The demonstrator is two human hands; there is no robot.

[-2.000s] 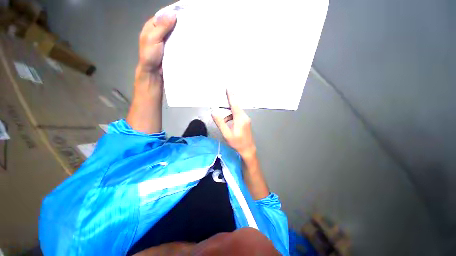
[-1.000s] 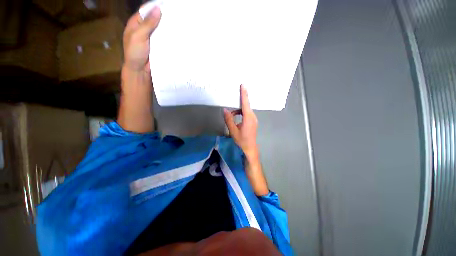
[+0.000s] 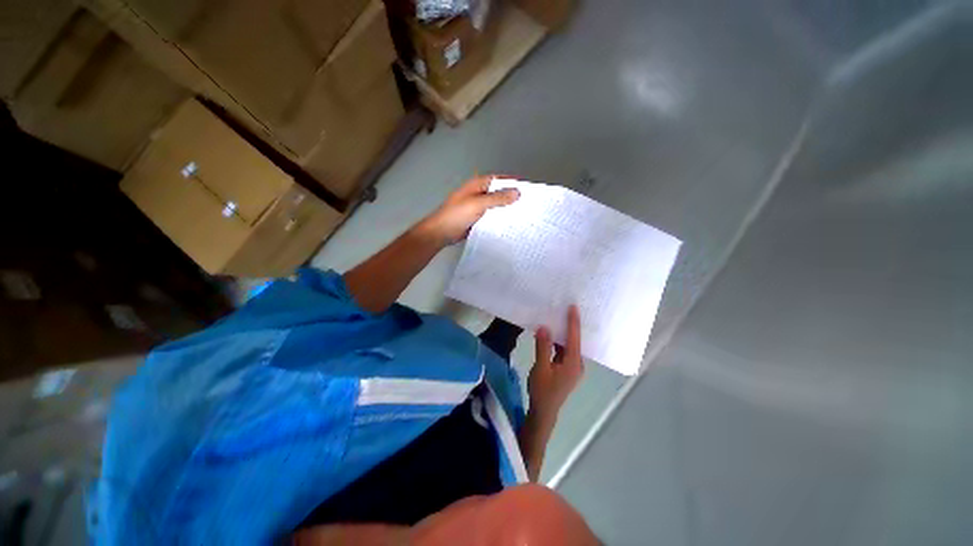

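Note:
A white paper sheet (image 3: 565, 267) with faint rows of print is held in front of me, tilted, above the grey floor. My left hand (image 3: 469, 209) grips its upper left corner, with the thumb on top and the fingers partly hidden. My right hand (image 3: 557, 368) is at the lower edge, with one finger extended on the sheet's face and the thumb near the edge. Whether more sheets lie beneath cannot be told.
Large brown cartons (image 3: 203, 187) are stacked at the upper left. More cartons (image 3: 453, 53) stand on a pale pallet (image 3: 493, 80) at the top. A pale line (image 3: 736, 240) crosses the grey floor (image 3: 832, 320). A dark shoe (image 3: 501, 337) shows below the sheet.
The sheet and both hands have moved lower and farther right in view, and the sheet appears smaller and more tilted. The view has turned, with stacked cartons now at upper left. Both hands remain on the sheet.

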